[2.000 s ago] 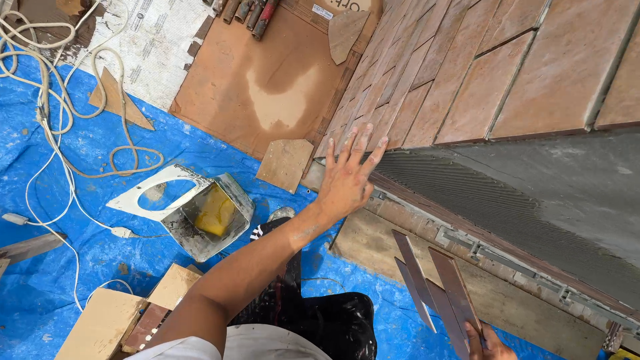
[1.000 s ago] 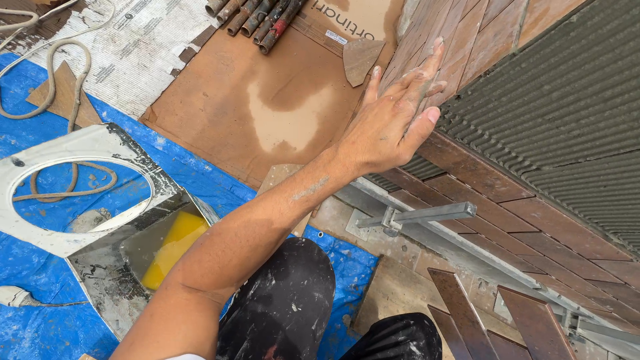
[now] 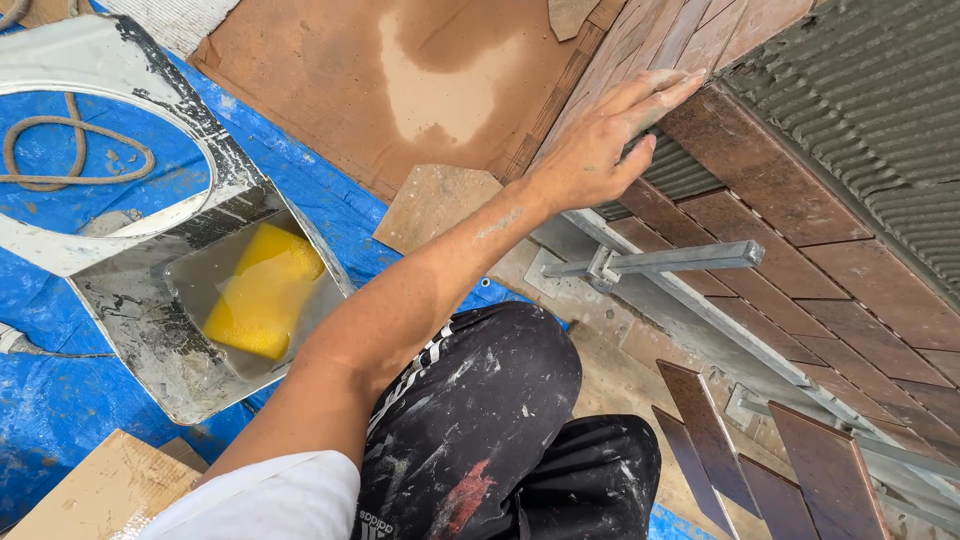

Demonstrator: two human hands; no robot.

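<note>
My left hand [image 3: 600, 146] reaches to the wall corner with its fingers extended, holding nothing. Its fingertips lie at the edge of the reddish-brown wall tiles [image 3: 757, 161], beside a face of grey combed adhesive [image 3: 877, 97]. Below the hand a small patch of ridged adhesive [image 3: 679, 169] shows between tiles. Several loose brown tiles [image 3: 821, 465] stand tilted at the lower right. My right hand is out of view. At the left, a yellow sponge [image 3: 262, 292] sits in cloudy water in a worn metal container [image 3: 142, 300].
A metal bracket arm [image 3: 686, 257] juts from a long metal rail [image 3: 720, 322] under the tiled face. Blue tarp [image 3: 45, 420] and wet brown sheeting [image 3: 322, 97] cover the ground. A cut tile piece [image 3: 435, 206] lies near the corner; a cardboard box [image 3: 105, 487] stands lower left.
My right hand, seen two seconds ago on loose tiles, is out of view. My left hand remains stretched to the wall corner. The view has moved closer to the wall and container.
</note>
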